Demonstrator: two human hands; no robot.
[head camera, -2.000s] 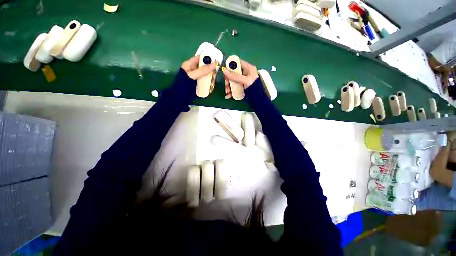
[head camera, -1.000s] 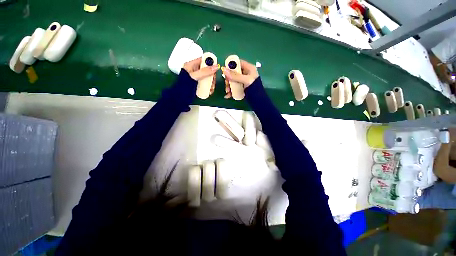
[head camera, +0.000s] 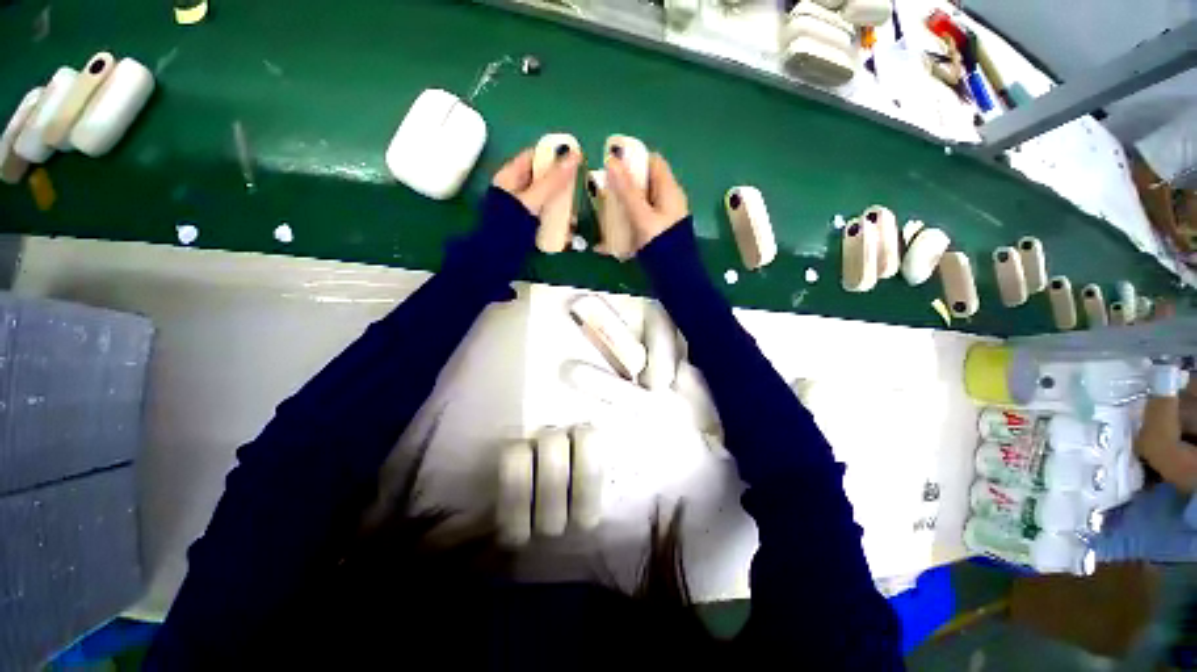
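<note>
My left hand (head camera: 523, 180) holds a cream-white housing (head camera: 557, 210) upright over the near side of the green belt, its black round spot at the top beside my fingers. My right hand (head camera: 652, 206) holds another housing (head camera: 630, 160), its black spot partly covered by my fingers. A further cream bar with a dark spot (head camera: 599, 210) shows between my hands, close against the right one; whether it is held or lies on the belt, I cannot tell. The undersides of both hands are hidden.
A white rounded square case (head camera: 437, 145) lies on the belt to the left. Several housings (head camera: 110, 105) stand farther left, and more (head camera: 752, 227) line the belt at right. White bars (head camera: 553, 481) lie on the white table. Grey stacks (head camera: 68, 433) stand left, labelled bottles (head camera: 1011, 462) right.
The belt items have shifted left, the white case now clear of my left hand. My fingers have moved up over the black spots, and another bar now shows between my hands.
</note>
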